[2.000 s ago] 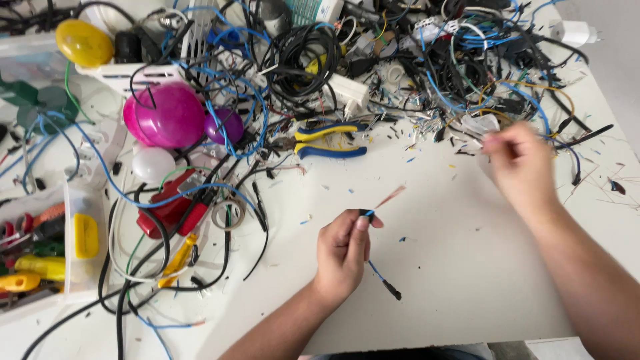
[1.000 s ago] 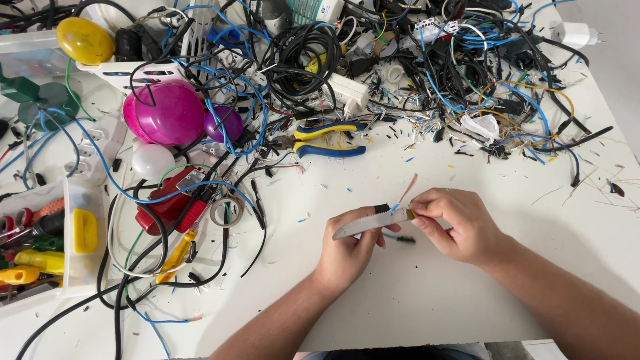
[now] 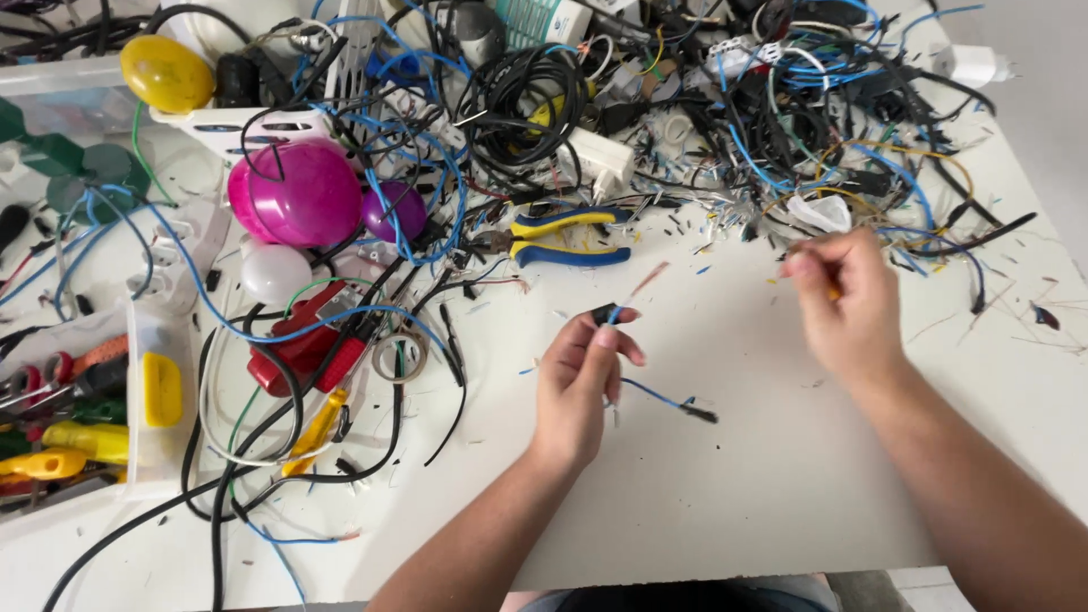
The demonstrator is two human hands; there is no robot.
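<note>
My left hand (image 3: 586,374) pinches a blue insulated wire (image 3: 650,391) between thumb and fingers. Its bared copper strands (image 3: 648,285) point up and right, and a black piece (image 3: 605,314) sits by the index finger. Below the hand, the wire's other end carries a black tip (image 3: 699,413). My right hand (image 3: 837,297) is raised to the right with curled fingers; an orange-yellow bit shows at the palm, and a small brownish thing lies at the fingertips, too blurred to name. Blue-yellow pliers (image 3: 569,238) lie behind the left hand, their handles pointing right.
A heap of cables (image 3: 790,127) and clippings covers the back. At the left are a magenta ball (image 3: 297,194), a red tool (image 3: 297,340), a tape roll (image 3: 399,355), a yellow-handled tool (image 3: 314,433) and a clear tool box (image 3: 161,459). A white charger (image 3: 973,65) stands back right.
One second ago my right hand held a knife blade against the wire at my left hand. It has since moved away to the right and back. My left hand still holds the wire.
</note>
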